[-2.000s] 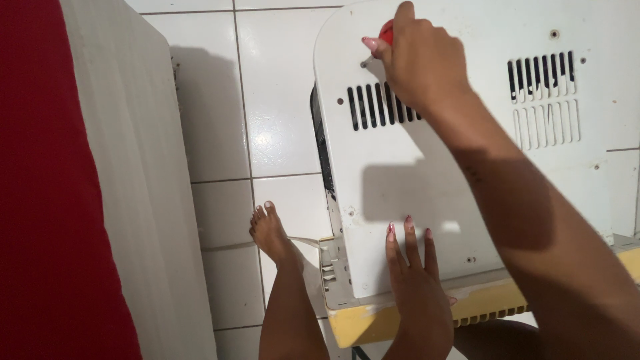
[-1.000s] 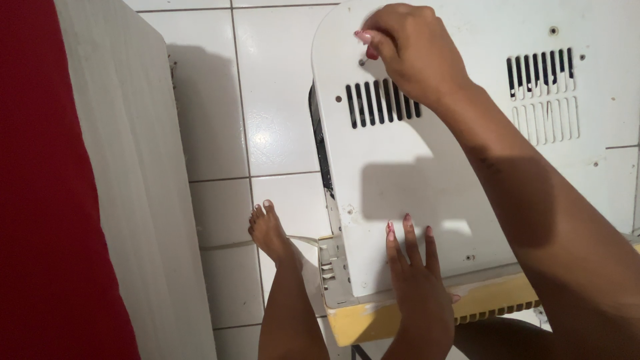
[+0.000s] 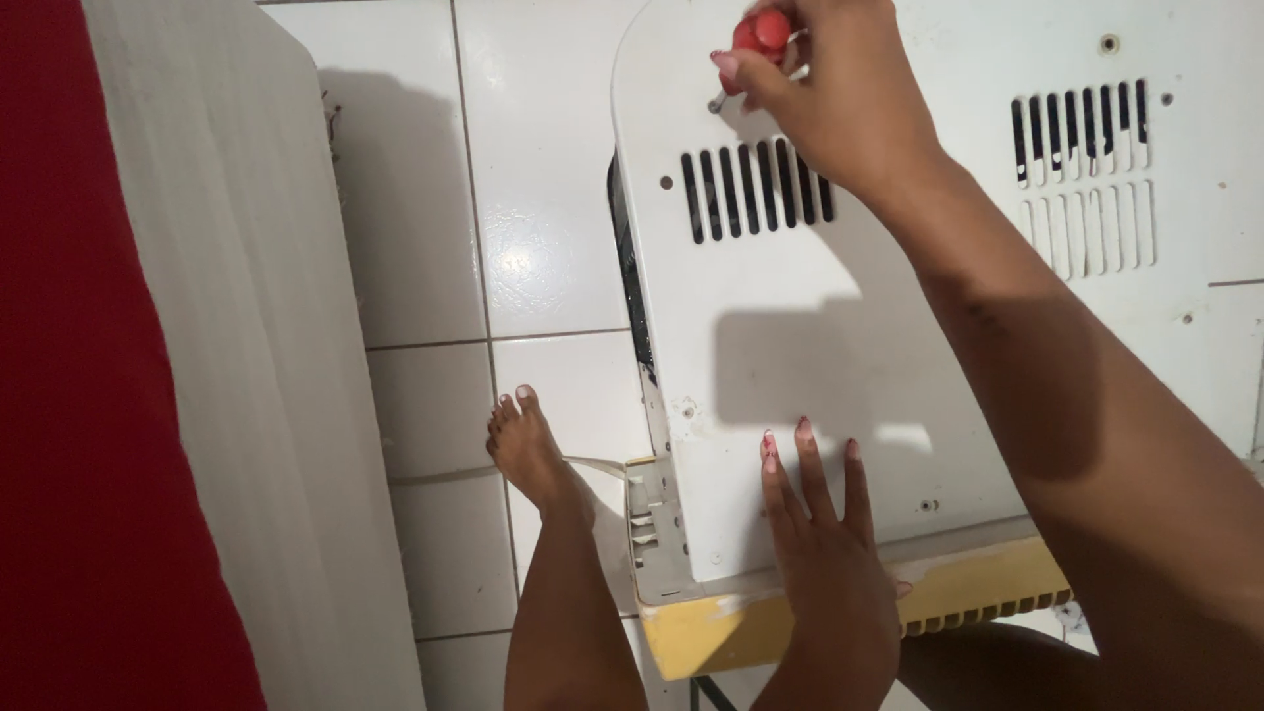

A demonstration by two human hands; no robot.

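A white metal appliance panel (image 3: 790,365) with slotted vents lies beneath both hands. At its upper part my right hand (image 3: 839,89) grips a screwdriver by its red handle (image 3: 760,41); the short metal shaft reaches down to a screw point (image 3: 715,105) near the panel's rounded corner. My left hand (image 3: 825,533) rests on the panel's lower part with fingers spread, holding nothing. Left of the vent slots (image 3: 758,193) is a small dark hole (image 3: 667,183). A yellowed plastic edge (image 3: 721,627) runs along the bottom of the appliance.
A bare foot (image 3: 528,444) stands on the white tiled floor (image 3: 553,237) left of the appliance. Further left is a grey-white fabric side (image 3: 247,296) with a red cloth (image 3: 79,395). A second vent (image 3: 1084,178) lies beyond the right forearm.
My right hand has shifted its grip on the screwdriver, and more of the red handle shows than one second ago. My left hand stays in place on the panel.
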